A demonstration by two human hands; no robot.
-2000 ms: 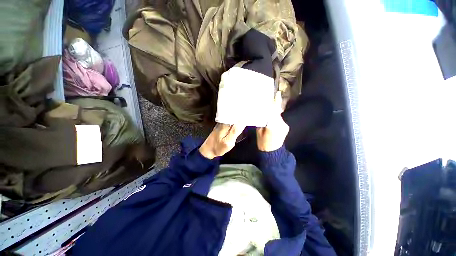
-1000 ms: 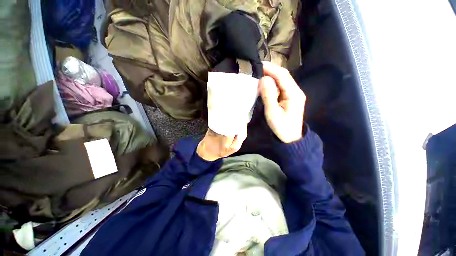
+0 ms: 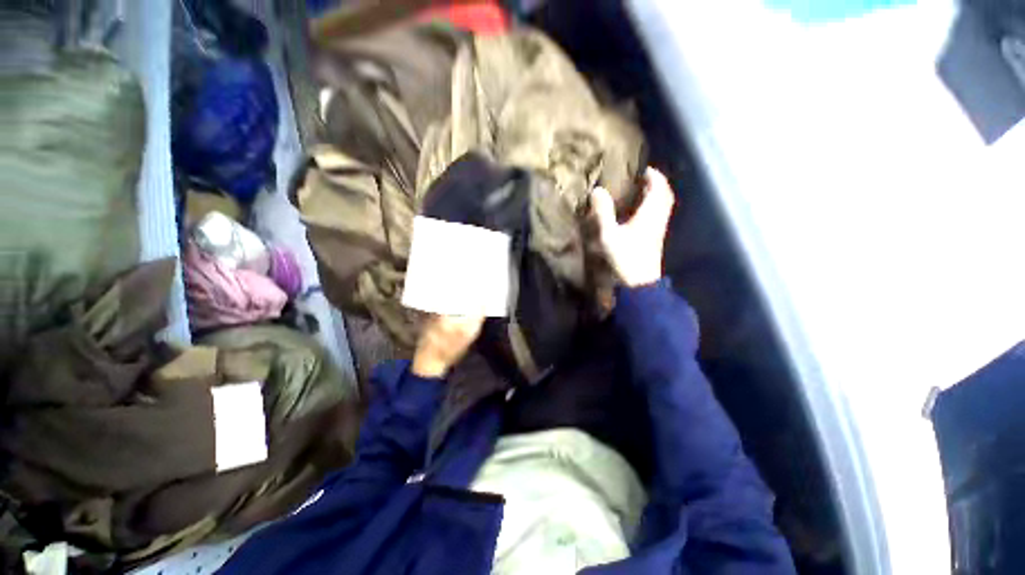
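Note:
A pale square patch piece (image 3: 456, 268) lies over black cloth on the brown garment (image 3: 506, 96). My left hand (image 3: 447, 340) holds the patch's lower edge; its fingers are partly hidden behind the patch. The dark strip (image 3: 478, 191) shows above and to the right of the patch. My right hand (image 3: 637, 228) is to the right of it, over the garment's right side, with thumb and fingers apart. It holds nothing that I can see. The picture is somewhat blurred.
A second brown garment pile (image 3: 124, 416) with a pale piece (image 3: 239, 426) on it lies at left. Pink cloth (image 3: 233, 290) and a blue bag (image 3: 228, 124) sit between pale rails. The white table (image 3: 832, 225) runs along the right, with a dark panel (image 3: 989, 449) on it.
My right hand has let go of the cloth by the patch and moved right, fingers spread. The patch and my left hand have shifted left. More of the brown garment shows, as the view has moved.

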